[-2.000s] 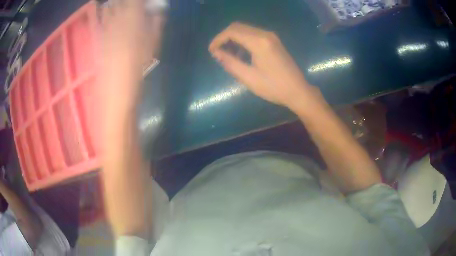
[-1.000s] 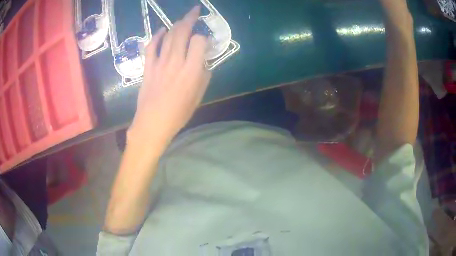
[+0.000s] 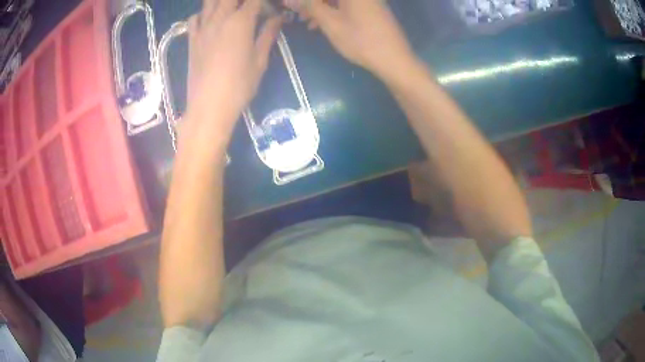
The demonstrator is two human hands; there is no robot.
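Observation:
A white oval housing (image 3: 288, 147) lies on the dark-green surface, its round base with a blue patch towards me and a thin bracket below it. Its loop runs up to my hands. My left hand (image 3: 230, 60) has its fingers around the loop's narrow end. My right hand (image 3: 357, 32) meets it there from the right, fingertips bent together. The fingers and the top edge hide the contact, so a small piece there cannot be made out. A second housing (image 3: 164, 67) is partly behind my left hand and forearm. A third housing (image 3: 143, 102) lies further left.
A salmon-pink ribbed crate (image 3: 78, 134) is at the left. A shallow box of small white pieces (image 3: 506, 8) is at the upper right, with another box (image 3: 629, 15) at the right corner. The green surface's near edge runs in front of my body. Part of a person shows at lower left.
My right hand has come back from the far upper right to the housing's narrow end. My left hand has moved up from the round bases. The nearest housing now stands apart from the others.

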